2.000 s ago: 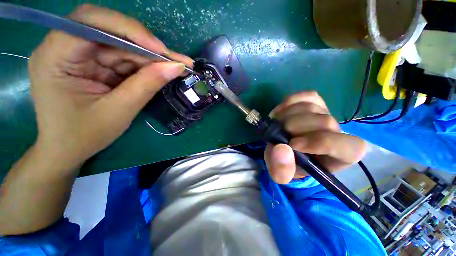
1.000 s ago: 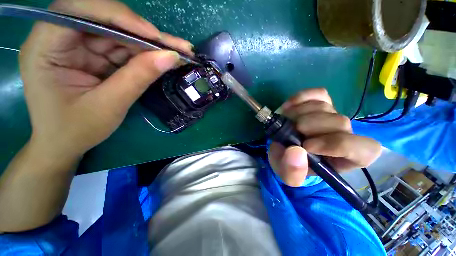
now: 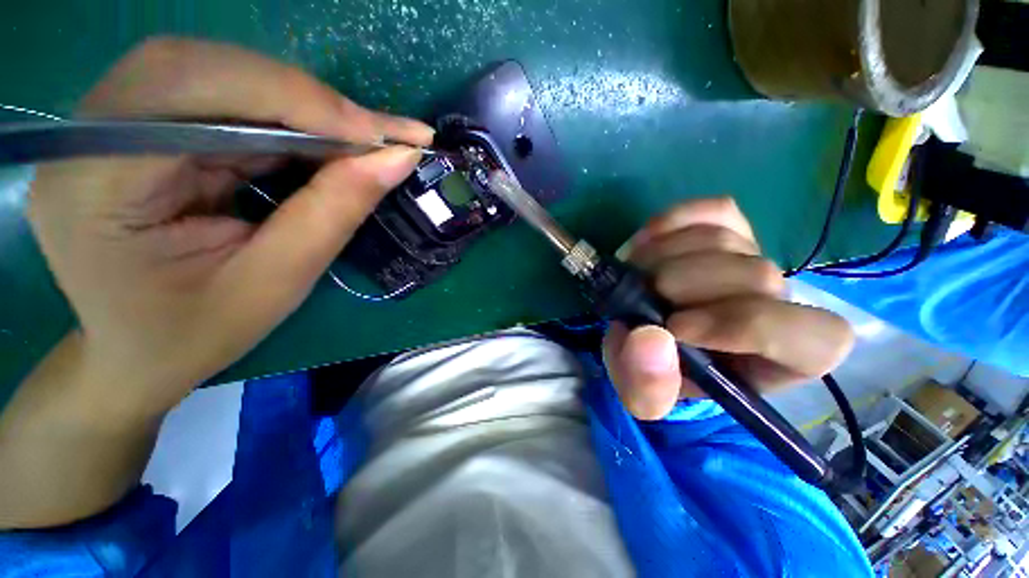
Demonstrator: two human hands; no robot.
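Observation:
My left hand (image 3: 226, 215) grips long grey tweezers (image 3: 203, 138) between thumb and fingers; their narrow tip is at the upper edge of the device housing. My right hand (image 3: 722, 299) holds the soldering iron (image 3: 739, 409) like a pen, its barrel (image 3: 536, 215) pointing up-left and its tip at the upper right of the circuit board (image 3: 433, 206). The open black housing (image 3: 397, 239) lies by the work fixture (image 3: 517, 124), a dark plate with a rounded end and a hole. The exact contact at the two tips is too small to tell.
A brown round pot (image 3: 799, 51) stands at the upper right. A yellow object (image 3: 890, 169) and black cords (image 3: 837, 198) are beside it. Solder wire (image 3: 372, 296) curves below the housing. Pale specks dot the green mat (image 3: 632, 147). A person's blue sleeve (image 3: 953, 296) is at the right.
The tweezers have swung flatter, their rear end lower than before. The iron moved away to the lower right, then back up-left toward the board. My right hand still holds it.

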